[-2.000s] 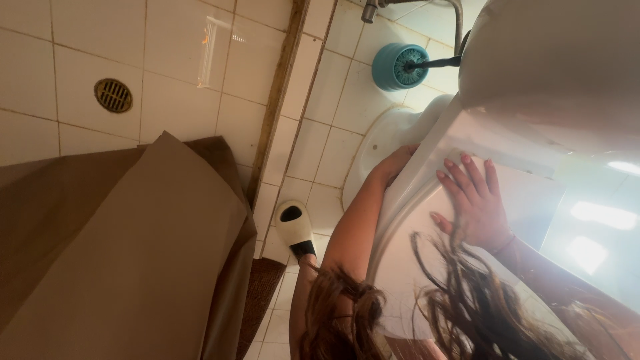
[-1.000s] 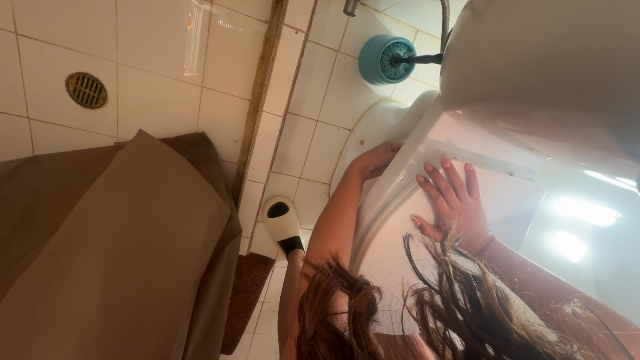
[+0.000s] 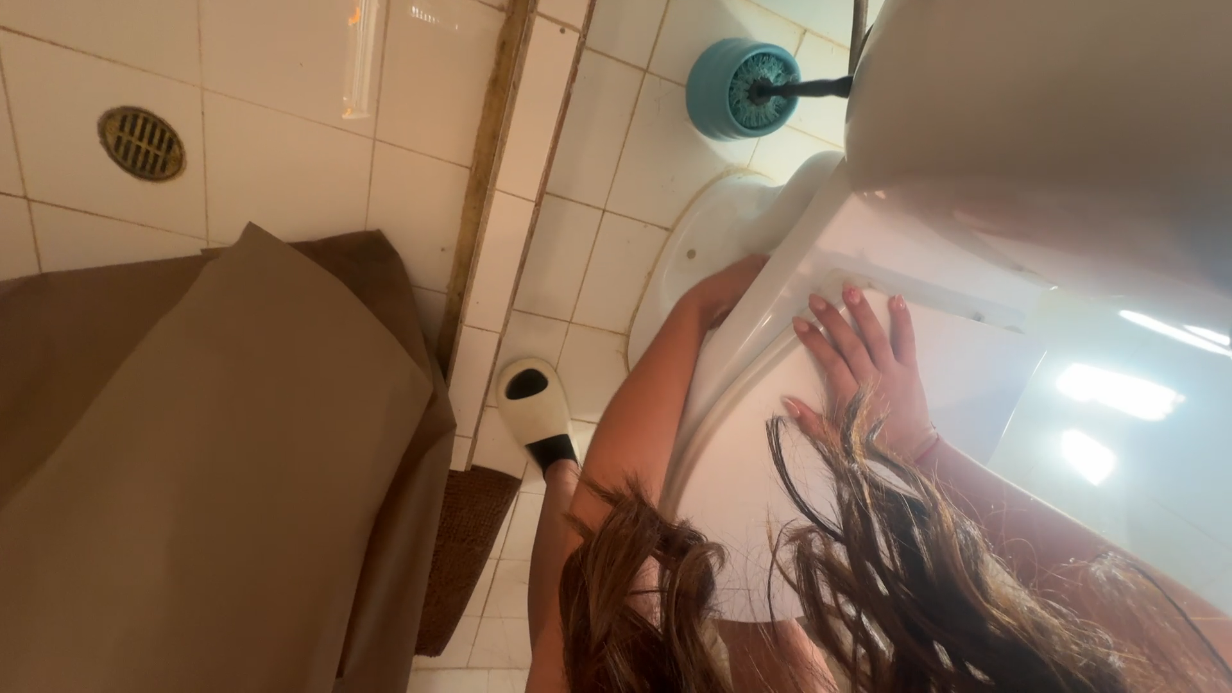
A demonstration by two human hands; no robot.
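Note:
My right hand (image 3: 871, 371) lies flat with fingers spread on the closed white lid (image 3: 751, 481) of a toilet, near its hinge end. My left hand (image 3: 729, 289) reaches down beside the bowl, under the rim; its fingers are hidden behind the white seat edge, so what they touch cannot be seen. The toilet's base (image 3: 712, 226) stands on the tiles just beyond that hand. The rounded white tank (image 3: 1039, 125) fills the upper right. Long hair hangs across the lower part of the view, over part of the lid and my right wrist.
A teal toilet brush holder (image 3: 707, 89) with a black-handled brush stands by the base. A tiled curb (image 3: 525, 144) runs along the left, past a floor drain (image 3: 141, 143) and a brown curtain (image 3: 221, 462). A foot in a white and black sock or shoe (image 3: 539, 409) rests near a brown mat (image 3: 467, 558).
Both hands keep nearly the same places on and beside the toilet. The view has shifted slightly, and the metal tap at the top has left it.

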